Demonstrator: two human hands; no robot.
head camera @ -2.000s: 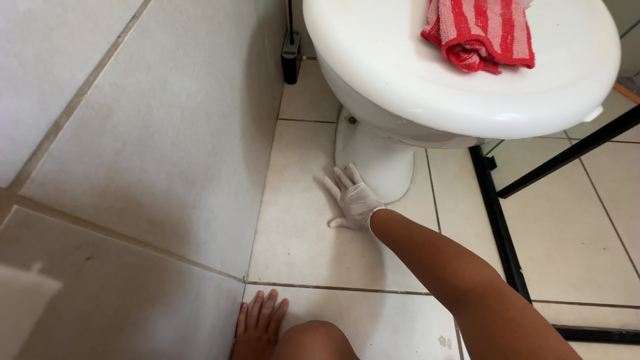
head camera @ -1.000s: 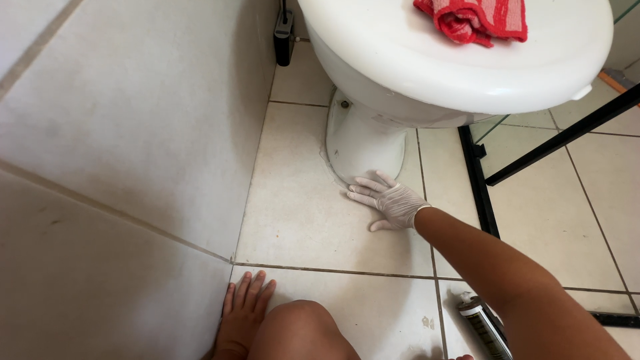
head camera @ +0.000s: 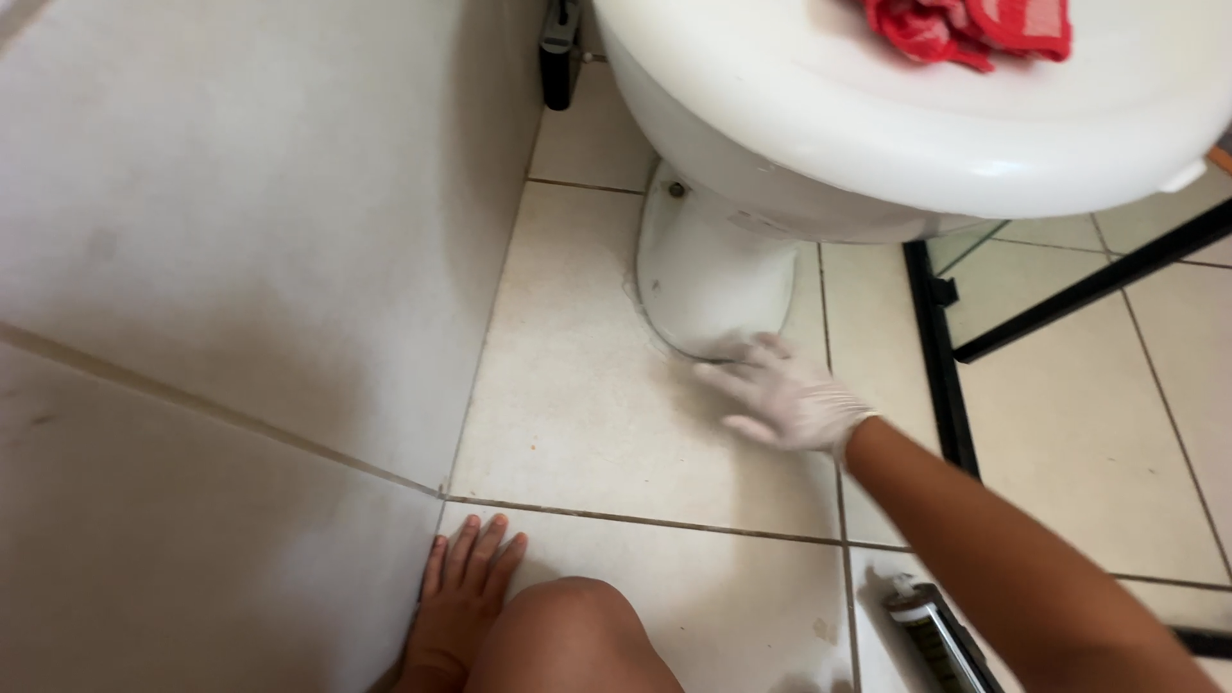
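Note:
My right hand (head camera: 784,395), in a thin white glove, touches the front of the toilet's base (head camera: 717,279) near the floor; its fingers are spread, slightly blurred, and nothing is seen in them. A thin, uneven line of sealant or residue runs along the left edge of the base. Bare and flat on the floor tile, my left hand (head camera: 467,587) rests beside the wall, left of my knee. At the lower right, partly behind my right forearm, a sealant cartridge (head camera: 938,640) lies on the floor.
A red and pink striped cloth (head camera: 972,29) lies on the closed toilet lid (head camera: 914,115). The tiled wall (head camera: 241,241) bounds the left side. A black-framed glass shower panel (head camera: 1097,284) stands at right. A black and grey object (head camera: 558,58) stands behind, by the wall.
My gloved right hand has moved from the left side of the toilet's base rightward along its front edge. My left hand stays on the floor. The cartridge has come into view.

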